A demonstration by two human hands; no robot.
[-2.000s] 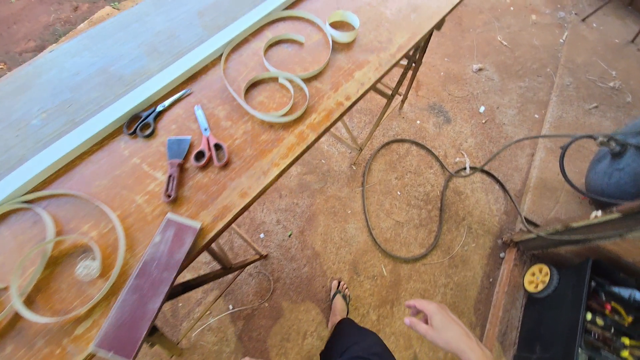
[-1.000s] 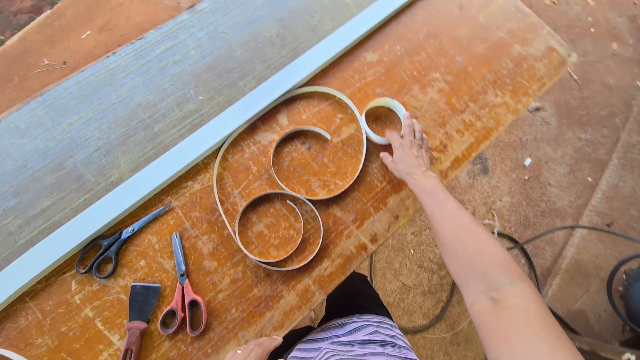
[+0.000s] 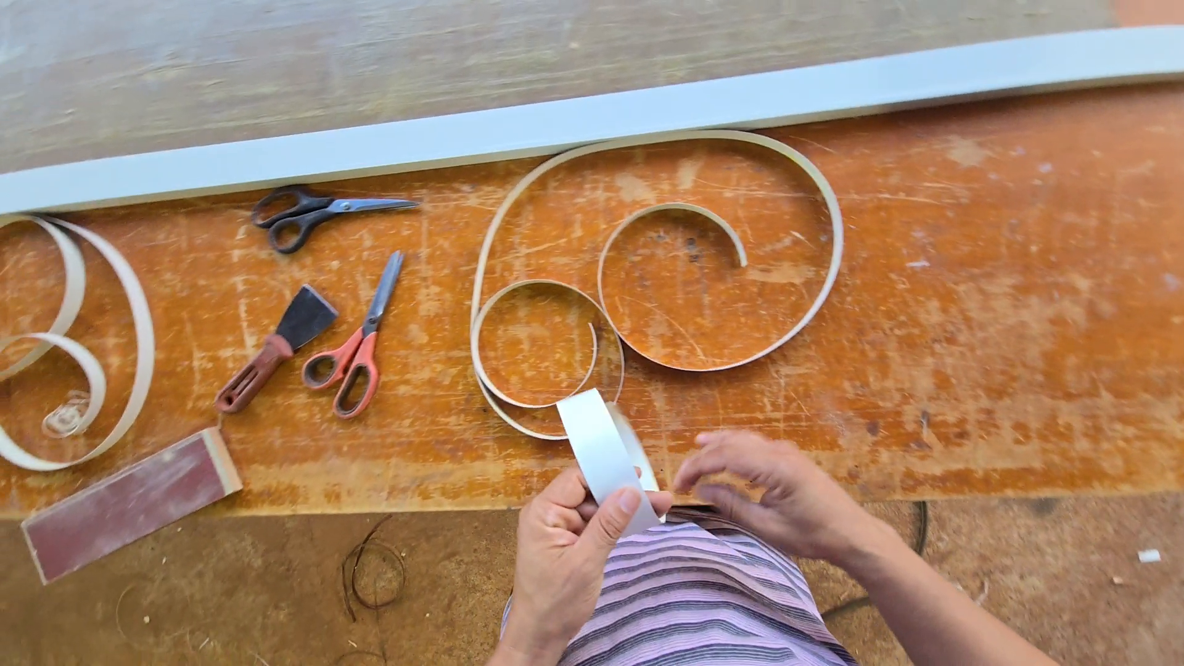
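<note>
My left hand (image 3: 578,546) holds a small coil of white edge banding (image 3: 599,449) between thumb and fingers, over the table's front edge. Just right of the coil is my right hand (image 3: 772,490), its fingers apart and slightly curled, with nothing seen in it. Beyond the hands, a long loosely curled strip of edge banding (image 3: 832,231) stands on edge on the wooden table, touching or close to a long white-edged panel (image 3: 518,129). Left of it lie red-handled scissors (image 3: 365,338), a putty knife with a red handle (image 3: 277,347) and black-handled scissors (image 3: 324,211).
Another curled strip (image 3: 143,342) rests at the table's far left. A sanding block (image 3: 134,504) juts over the front edge of the worn wooden table (image 3: 1008,370). Below, a dark cable (image 3: 920,527) lies on the dirt-stained floor.
The small coil, on the table beside the large curled strip a second ago with my right hand at it, is now in my left hand. My right hand has come back toward my body.
</note>
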